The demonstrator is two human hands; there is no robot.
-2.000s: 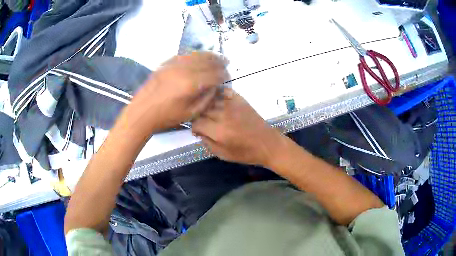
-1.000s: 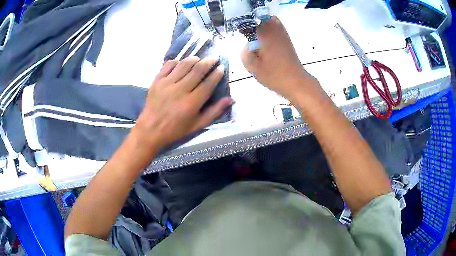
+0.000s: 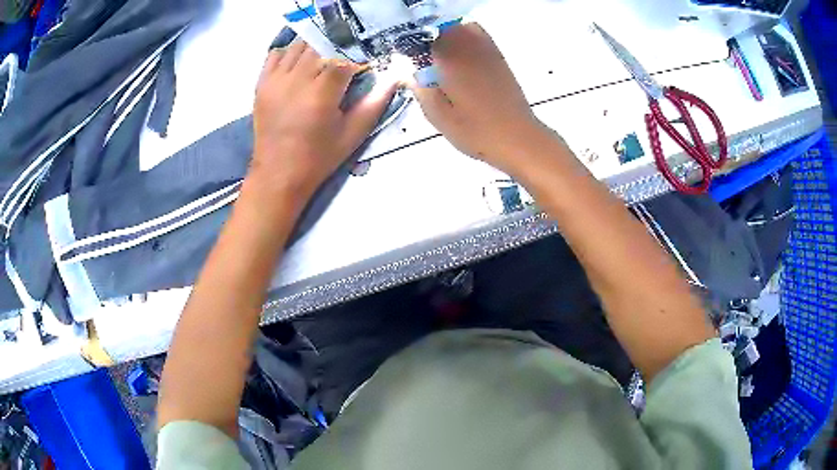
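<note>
A dark grey striped panel (image 3: pixel 165 229) with paired white lines lies across the table from the left and runs under my left hand to the presser foot (image 3: pixel 395 57). My left hand (image 3: pixel 307 110) lies on the panel with its fingers bent beside the needle area. My right hand (image 3: pixel 473 96) is at the right side of the presser foot, its fingertips partly hidden against the machine head. Whether it grips the cloth edge cannot be told. The needle area is overexposed.
Red-handled scissors (image 3: pixel 684 138) lie right of the needle. A sewn pile (image 3: pixel 83 92) covers the left of the table. A blue basket (image 3: pixel 812 275) stands at the far right. Striped grey pieces (image 3: pixel 716 243) hang below the table edge at right.
My left hand has moved forward with the panel to the presser foot and now sits beside it. My right hand has moved slightly left and stays by the machine head.
</note>
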